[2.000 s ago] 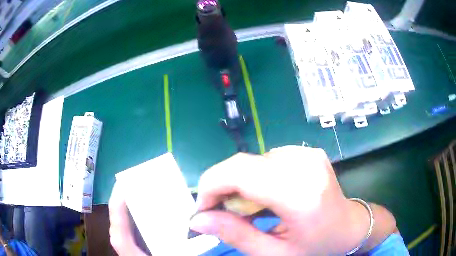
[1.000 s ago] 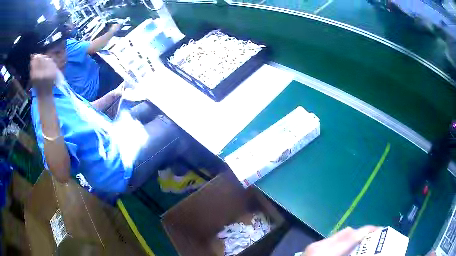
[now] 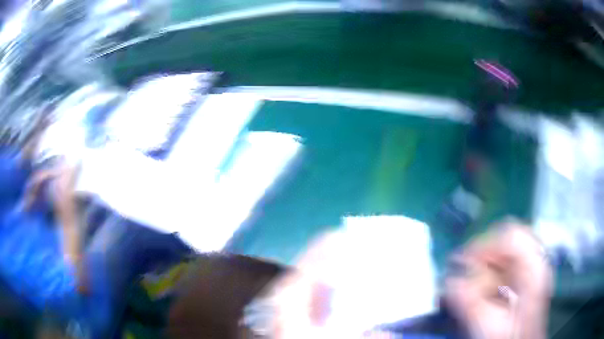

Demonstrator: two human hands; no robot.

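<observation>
The frame is strongly blurred. My left hand (image 3: 308, 291) is at the bottom centre, shut on a white carton (image 3: 391, 268), which looks overexposed with no print readable. My right hand (image 3: 506, 281) is at the lower right, beside the carton and apart from its main face. Its fingers are curled; blur hides whether a small tool is in them.
Another white carton (image 3: 261, 179) lies at left on the green bench, beside a white sheet (image 3: 215, 122) and a tray (image 3: 159, 112). The heat gun (image 3: 483, 126) lies right of centre; stacked cartons (image 3: 573, 179) stand at far right. A co-worker's blue sleeve (image 3: 40, 245) shows at left.
The view has swung back right from the co-worker. The carton in my left hand shows more fully, and my right hand has come into view beside it.
</observation>
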